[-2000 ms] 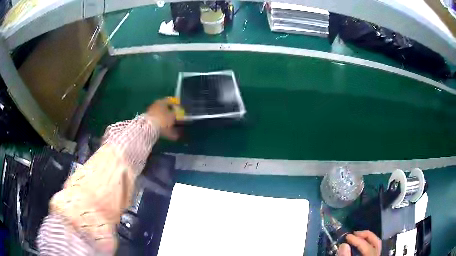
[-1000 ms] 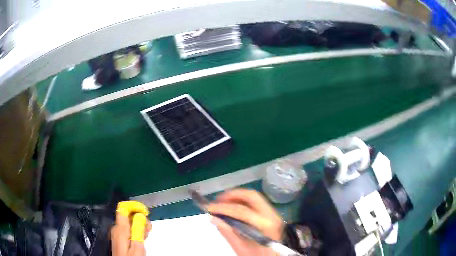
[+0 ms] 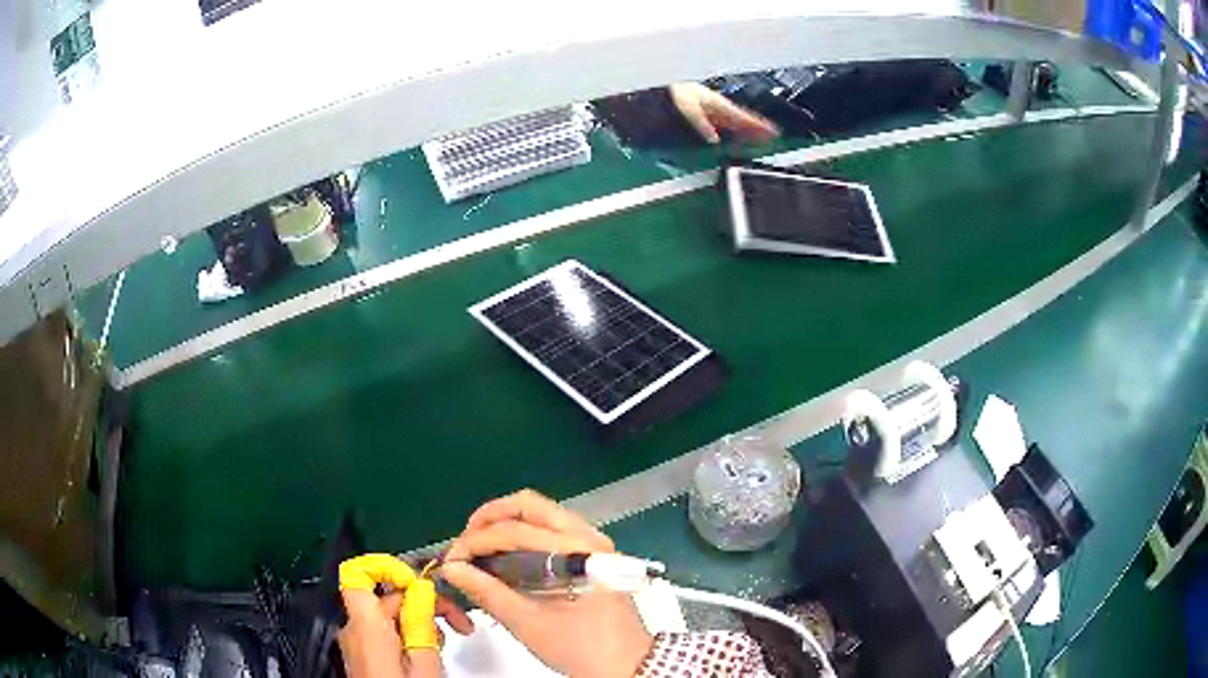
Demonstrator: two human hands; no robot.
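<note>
My right hand (image 3: 550,596) holds the soldering iron (image 3: 530,570), a dark pen-like handle with a pale cable, its tip pointing left. My left hand (image 3: 384,623) wears yellow finger cots (image 3: 417,612) on two fingers, which are bent together close to the iron's tip. Thin strands show at the fingertips; whether the left fingers grip them I cannot tell. The white work sheet (image 3: 488,652) lies below, mostly covered by my hands. A solar panel (image 3: 590,339) lies face up on the green conveyor belt.
A second panel (image 3: 811,215) lies farther right on the belt, near another person's hand (image 3: 722,114). A speckled jar (image 3: 743,493), solder spool (image 3: 904,421) and soldering station (image 3: 901,570) stand at right. Black units (image 3: 199,638) lie at lower left. A metal rail (image 3: 636,493) edges the belt.
My left hand has let go of the panel and come back to the sheet. The right hand has brought the iron to it. The view has turned; a second panel and another person's hand now show.
</note>
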